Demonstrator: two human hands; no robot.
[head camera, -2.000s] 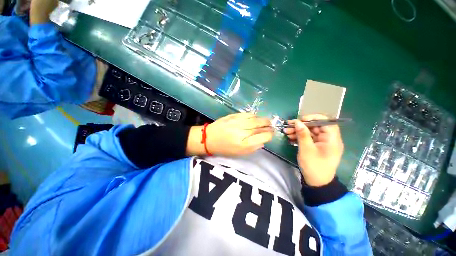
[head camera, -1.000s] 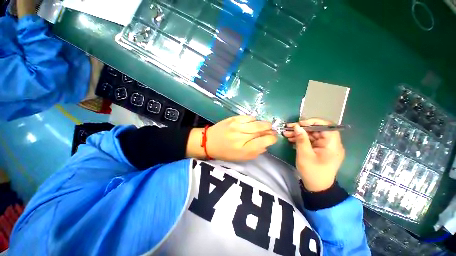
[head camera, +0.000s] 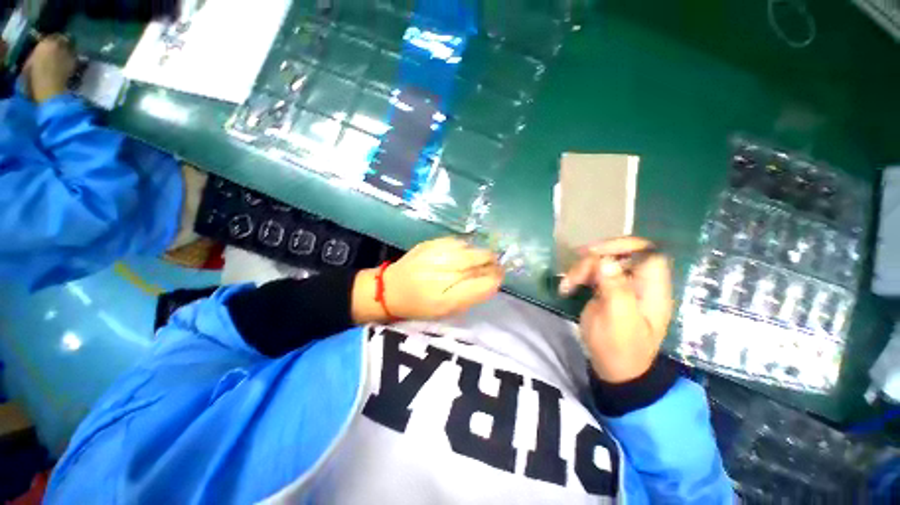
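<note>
My left hand (head camera: 434, 279), with a red string at the wrist, has its fingers pinched together. A small, blurred silvery part (head camera: 508, 260) shows at its fingertips. My right hand (head camera: 627, 306) is a short way to the right, fingers curled. A short dark length of the tweezers (head camera: 639, 256) shows blurred between its fingers; the tips cannot be made out. The two hands are apart. A beige-grey pad sheet (head camera: 595, 200) with a pale edge lies flat just beyond my right hand, whose fingertips overlap its near edge.
A large clear blister tray (head camera: 331, 94) lies left, with a blue strip (head camera: 431, 49) on it. A smaller clear tray (head camera: 770, 281) lies right. White paper (head camera: 212, 44) is at back left. A black tray (head camera: 271, 232) is below the bench edge. Another person's blue sleeve (head camera: 89, 187) is far left.
My right hand has moved away from my left hand, and the tweezers no longer reach the small part. The view has shifted, so the sheet and trays appear farther left.
</note>
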